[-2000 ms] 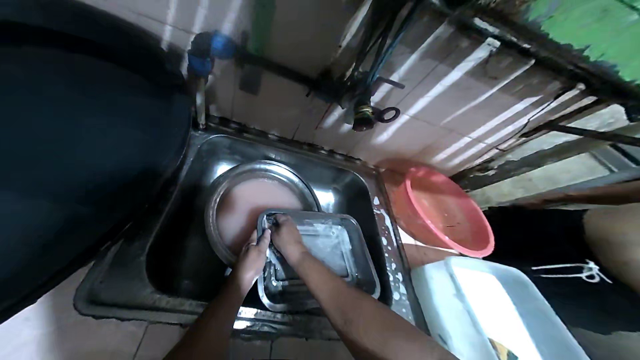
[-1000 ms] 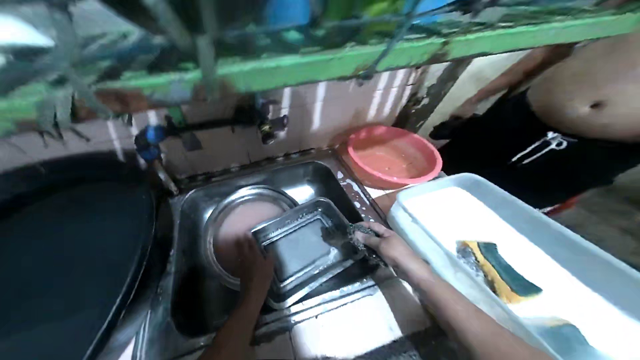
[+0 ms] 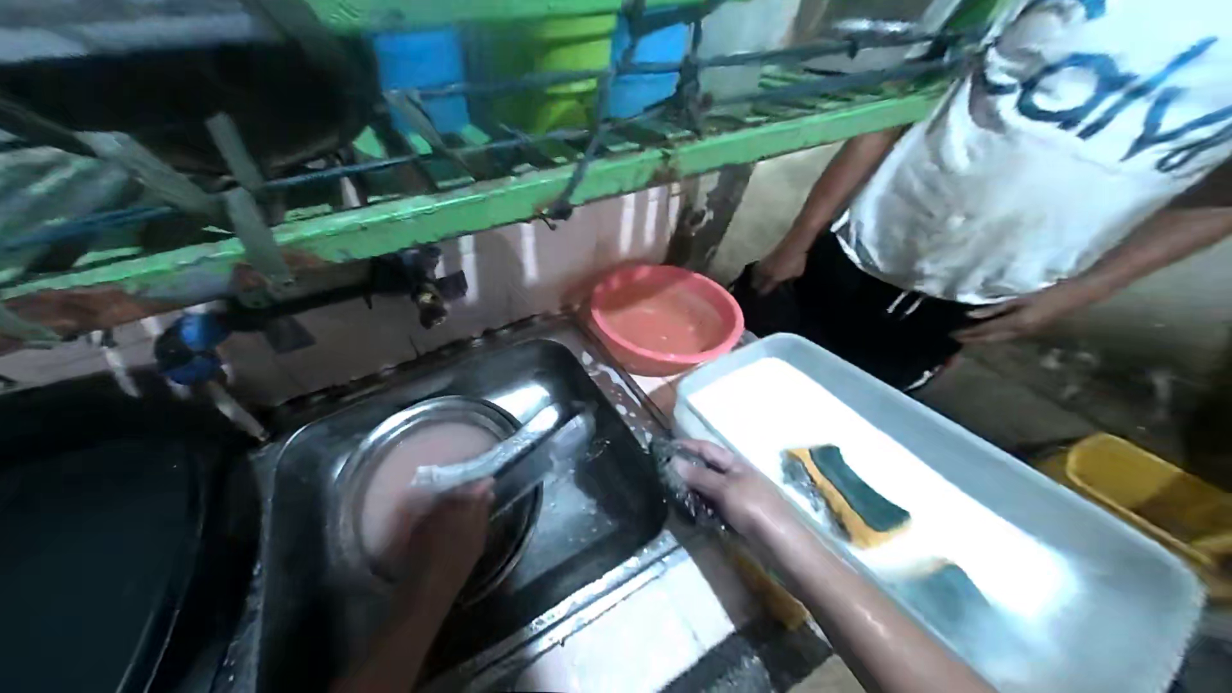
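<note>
My left hand (image 3: 448,534), blurred, grips a rectangular metal pan (image 3: 515,457), which is tilted on edge above a round metal basin (image 3: 371,462) of cloudy pinkish water in the sink (image 3: 602,481). At the sink's right edge, my right hand (image 3: 717,481) has its fingers curled around a dark, wet scouring pad (image 3: 679,476). Close to that hand is a long pale plastic tub (image 3: 1088,539). A yellow and green sponge (image 3: 857,496) lies in it, with another greenish piece (image 3: 943,597) nearer its front.
A pink plastic basin (image 3: 666,318) stands behind the tub. A green rack (image 3: 462,212) with blue and green containers hangs low over the sink. The tap (image 3: 428,289) is on the wall. A large black vessel (image 3: 87,539) stands left; a person (image 3: 1020,192) is beyond the tub.
The metal pan was lying nearly flat between both hands; now it is tipped up in my left hand alone. My right hand has come away from it to the right. The view has swung up and right.
</note>
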